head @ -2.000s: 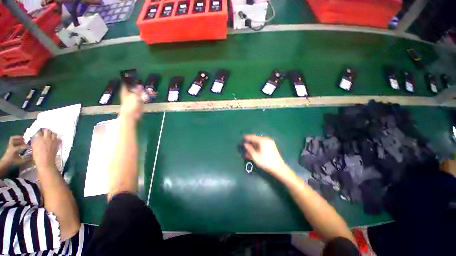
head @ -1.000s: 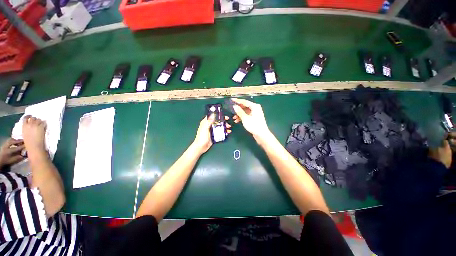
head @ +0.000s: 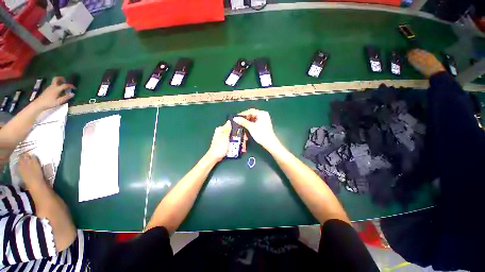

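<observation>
My left hand (head: pixel 220 142) holds a black handset (head: pixel 235 146) upright over the green surface, its white patch facing up on the lower half. My right hand (head: pixel 257 125) is at the handset's upper end, its fingers closed on a small dark piece that lies against the top of the handset. The fingers partly hide the piece. A small whitish ring (head: pixel 251 162) lies on the green surface just below and right of the handset. A large heap of black and grey cover pieces (head: pixel 367 149) lies to the right of my hands.
Several handsets (head: pixel 181 72) lie on the far strip beyond the pale rail (head: pixel 202 98). A record sheet (head: pixel 100 158) lies left of the white line. A red tray (head: pixel 173 13) stands at the back. Neighbours' arms reach to the strip on both sides.
My left hand first reached to the strip, then brought a handset to the middle. My right hand has moved its dark piece onto the handset's top. The neighbours' arms have reached forward; the strip's handsets have shifted left.
</observation>
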